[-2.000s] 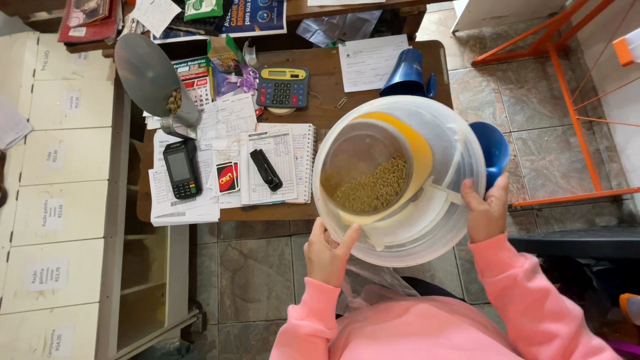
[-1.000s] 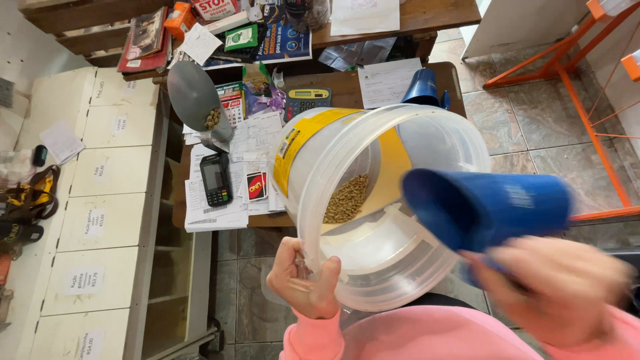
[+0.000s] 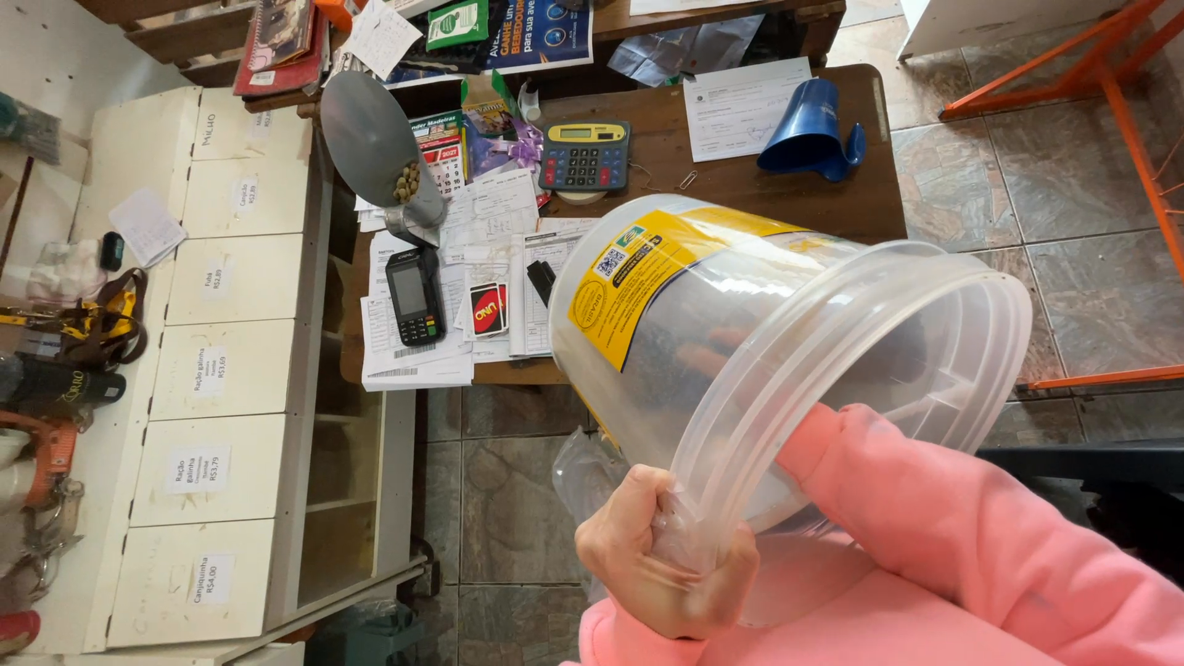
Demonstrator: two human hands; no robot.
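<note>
A large clear plastic tub (image 3: 740, 342) with a yellow label lies tilted on its side, its mouth toward the lower right. My left hand (image 3: 668, 555) grips its rim at the lower edge. Inside the tub is my right hand (image 3: 717, 351), seen blurred through the wall, its pink sleeve entering at the mouth; whether it holds anything there cannot be told. No pellets show in the tub from this angle. A blue plastic scoop (image 3: 807, 134) rests on the wooden table beyond the tub. A metal scoop (image 3: 375, 139) with some pellets stands at the table's left.
On the table (image 3: 860, 217) are a calculator (image 3: 585, 155), a card payment terminal (image 3: 415, 296), an Uno card pack (image 3: 487, 309), a stapler (image 3: 540, 277) and papers. White labelled bins (image 3: 222, 370) line the left side. An orange metal frame (image 3: 1124, 111) stands at the right on the tiled floor.
My right hand held a blue scoop outside the tub a second ago; now it is inside the tub. The tub has tipped, its mouth turning toward the lower right, and its pellets are out of sight.
</note>
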